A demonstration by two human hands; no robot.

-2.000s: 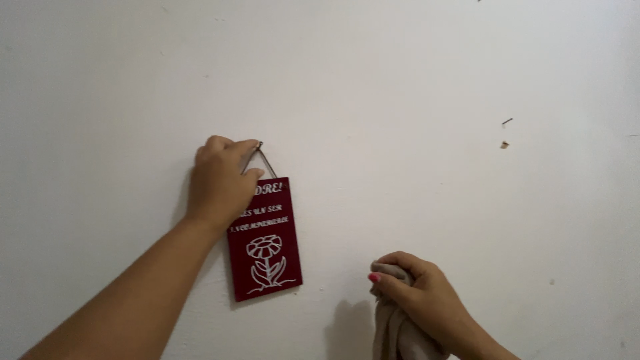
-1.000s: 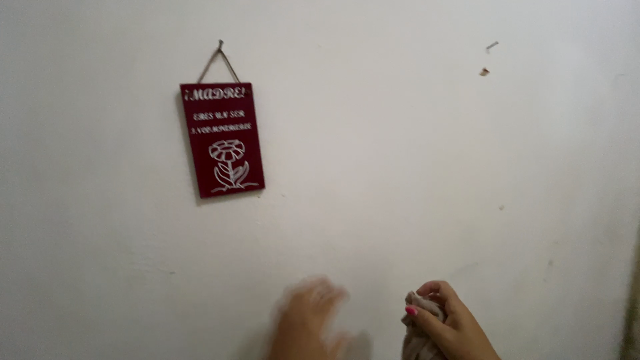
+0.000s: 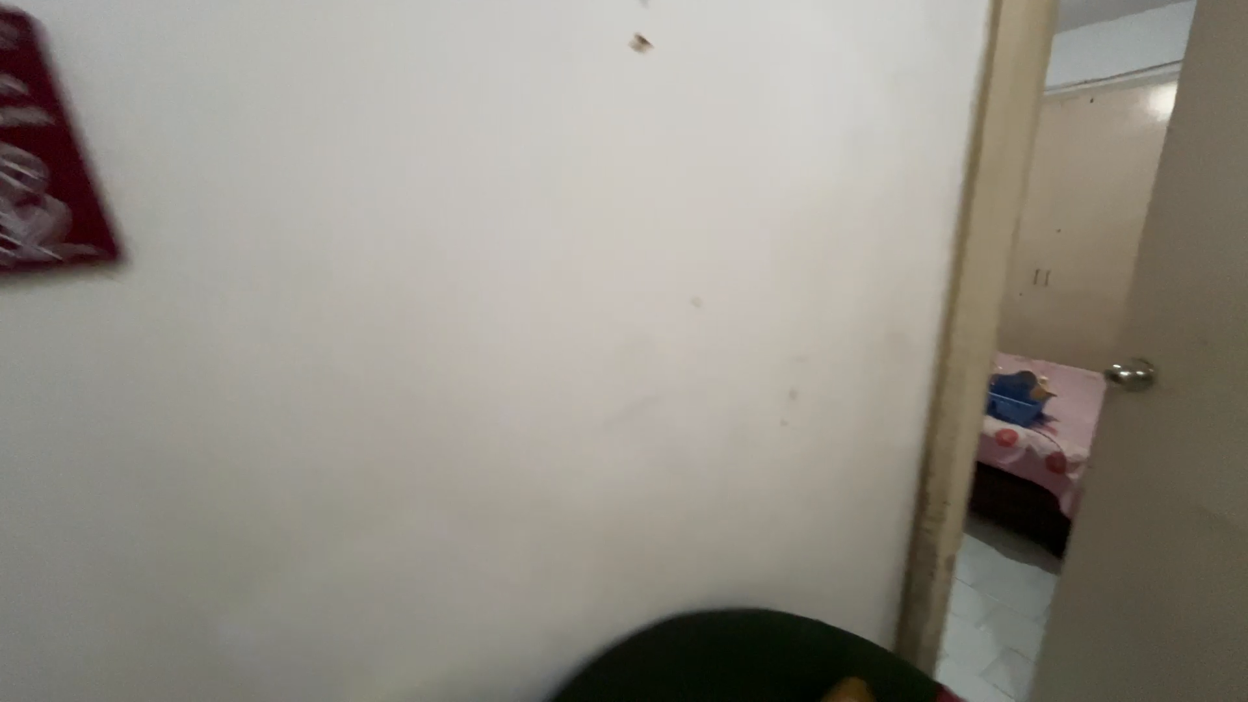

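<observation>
Neither my left hand nor my right hand can be made out in the head view. A dark red plaque with white lettering and a white drawn flower hangs on the pale wall, cut off by the left edge of the view. Its top is out of sight. At the bottom, a dark rounded thing rises into view, with a small orange-brown shape at its lower edge; I cannot tell what either one is.
On the right, a worn door frame borders an open door with a metal knob. Beyond it are a bed with a pink patterned cover, a blue basket on the bed, a cupboard and a tiled floor.
My left hand let go of the hanging plaque and moved down from it. Both hands and the cloth in my right hand have since left view. The view has swung right, bringing in the doorway.
</observation>
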